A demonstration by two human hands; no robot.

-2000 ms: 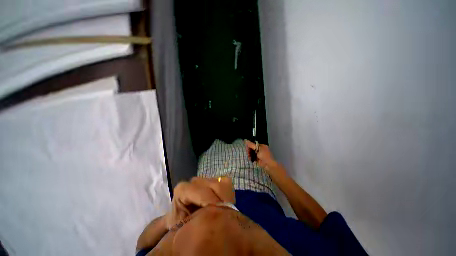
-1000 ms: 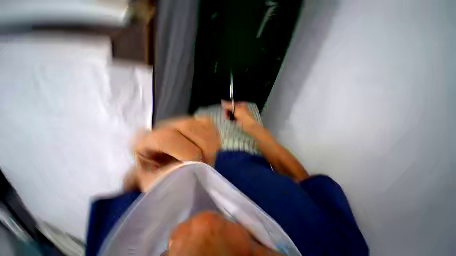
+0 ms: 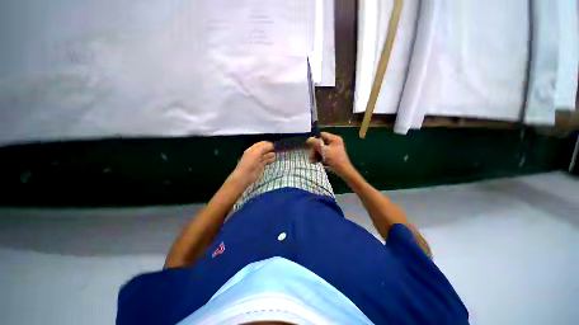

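Observation:
A large white sheet with creases and faint marks covers the table on the left. My right hand is shut on the shears at the table's front edge. Their long blades point away from me, along the sheet's right edge. Whether the blades are open or have sheet between them is unclear. My left hand is at the front edge below the sheet, left of my right hand, its fingers bent. It is too blurred to tell if they grip anything.
A yellow-brown yardstick lies over white sheets at the right, its end past the table edge. Folded or rolled white sheets lie beside it. Brown wood shows between the stacks. A green area runs below the edge, with pale floor nearer me.
The view has swung from the table's side to face it. My left hand has come down from near my face to the table edge. My right hand has brought the shears to the sheet's edge.

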